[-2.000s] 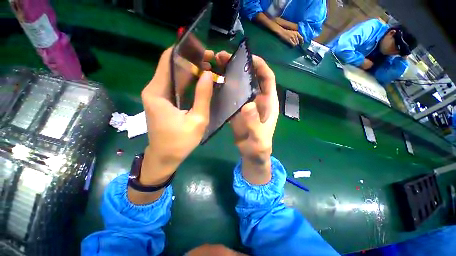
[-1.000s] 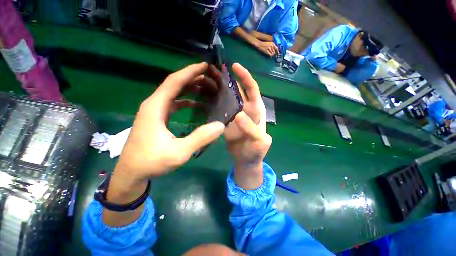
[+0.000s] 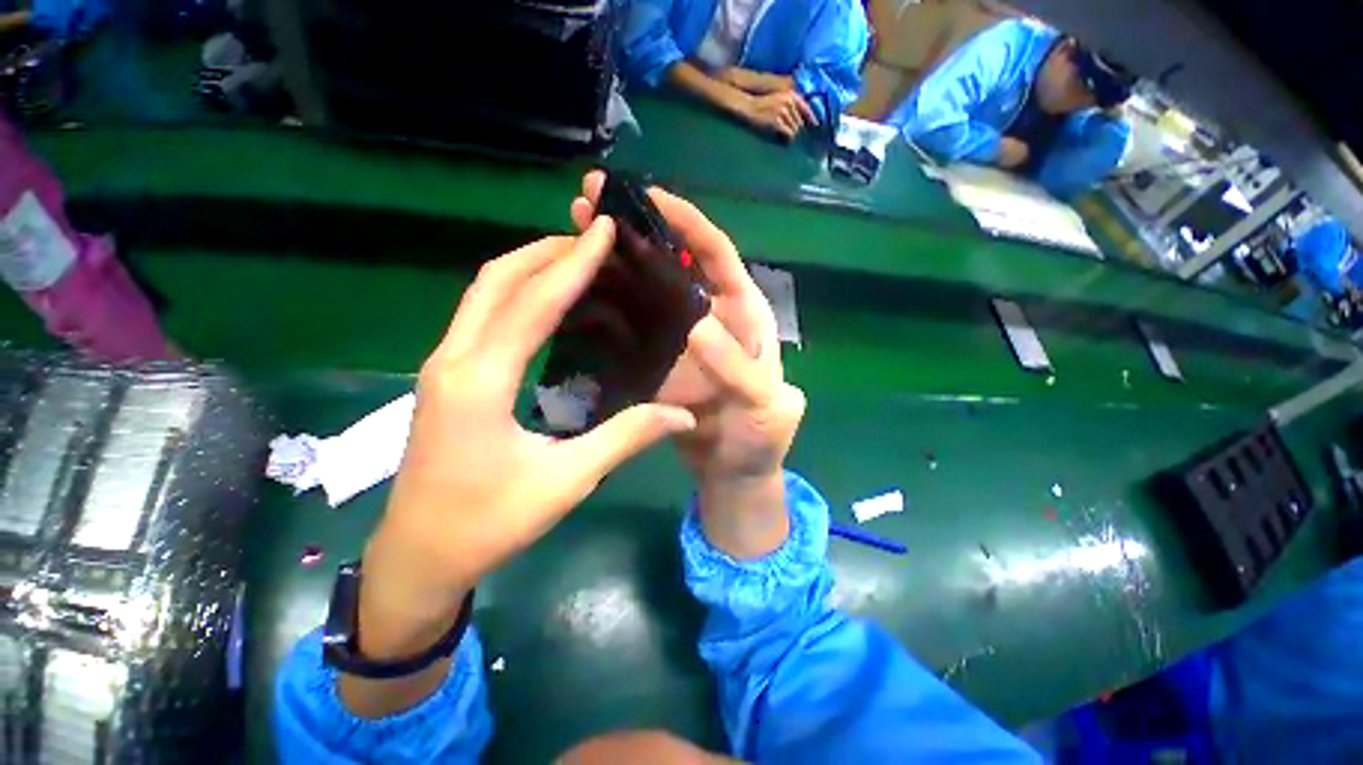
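Observation:
A joined phone unit [image 3: 620,321], a glossy black slab with a red spot on its upper right edge, is held tilted above the green bench. My left hand [image 3: 486,404] holds it from the left, fingertips at its top and thumb at its lower edge, with a gap between palm and slab. My right hand [image 3: 740,351] is behind and along its right edge, partly hidden by the slab. Any flex cable inside is hidden.
Clear blister trays [image 3: 112,523] stand at left beside a white tissue [image 3: 359,456]. A blue rod [image 3: 867,538] and paper slip [image 3: 879,505] lie at right, a black slotted tray [image 3: 1238,501] farther right. Phone units [image 3: 1022,333] lie beyond; two workers sit opposite.
The two parts, apart at first with an orange flex strip between them, are now together as one slab. The slab has turned its dark glossy face towards me. My left hand has shifted around it.

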